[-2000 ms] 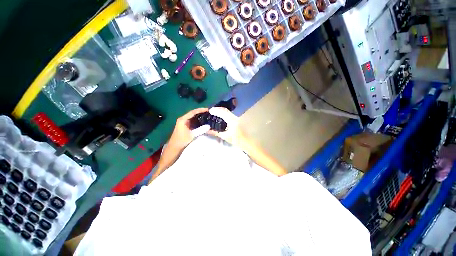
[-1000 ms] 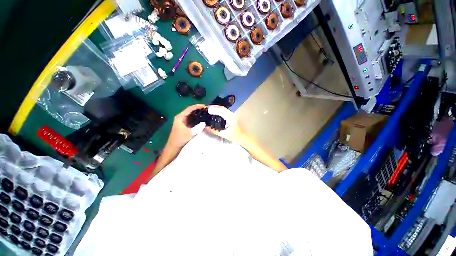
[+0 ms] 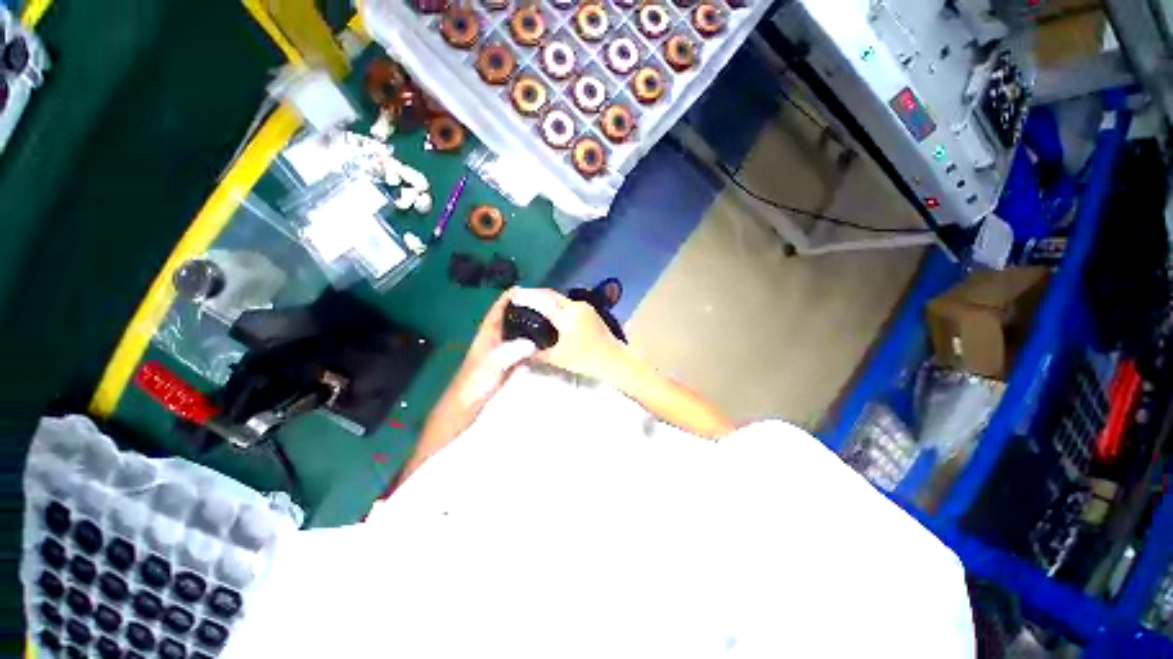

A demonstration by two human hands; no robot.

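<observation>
A black ribbed round housing (image 3: 529, 326) is held between both hands in front of the wearer's body. My left hand (image 3: 482, 367) grips it from the left with the thumb below it. My right hand (image 3: 579, 332) closes on it from the right and hides part of it. White coverings show at the thumb. Dark round parts (image 3: 482, 270) lie on the green bench just beyond the hands. A copper-brown ring part (image 3: 485, 220) lies behind them.
A tray of copper rings (image 3: 572, 187) is at the top centre. A tray of black parts (image 3: 245, 518) is lower left. A black jig (image 3: 373, 367) with a red handle (image 3: 175, 391), clear bags (image 3: 354, 245) and a purple stick (image 3: 450, 207) are on the bench. A white machine (image 3: 958, 167) stands right.
The view has shifted and shows more of the bench's upper left. The hands are closer together, and one dark round shape shows between them where two showed before.
</observation>
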